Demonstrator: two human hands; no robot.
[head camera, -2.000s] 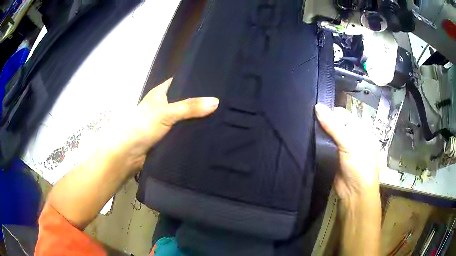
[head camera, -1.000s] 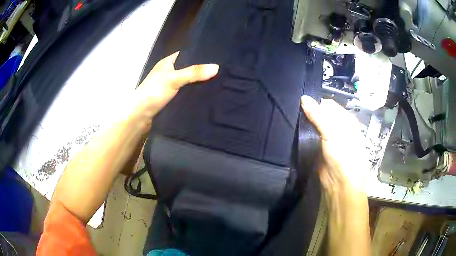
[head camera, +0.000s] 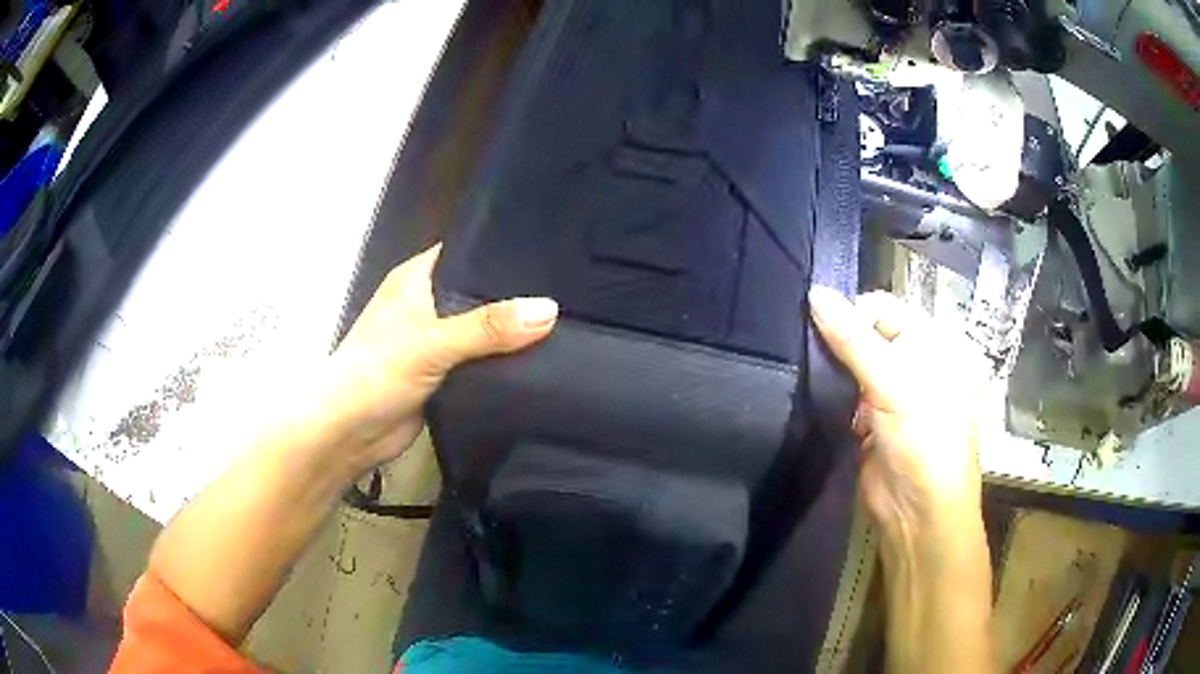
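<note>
A long black bag panel (head camera: 632, 316) lies in front of me, its far part with embossed shapes, its near part with a raised pocket (head camera: 612, 540) over my lap. My left hand (head camera: 428, 342) grips the panel's left edge, thumb on top, fingers hidden beneath. My right hand (head camera: 895, 362) holds the right edge, thumb and fingers around it. A narrow ribbed tape (head camera: 837, 211) runs along that edge toward the sewing machine (head camera: 948, 33). The needle area is not clearly visible.
A white table (head camera: 250, 290) is at left, with black fabric pieces (head camera: 119, 224) along its far side. Blue bins (head camera: 46, 527) stand at far left. The machine's white table (head camera: 1105, 485) is at right, with a tray of tools (head camera: 1125, 619) below it. A black cord loop (head camera: 382, 504) hangs by the panel.
The panel has moved away from me toward the machine, bringing the pocket into view. My left hand now grips lower on the panel, near the seam above the pocket.
</note>
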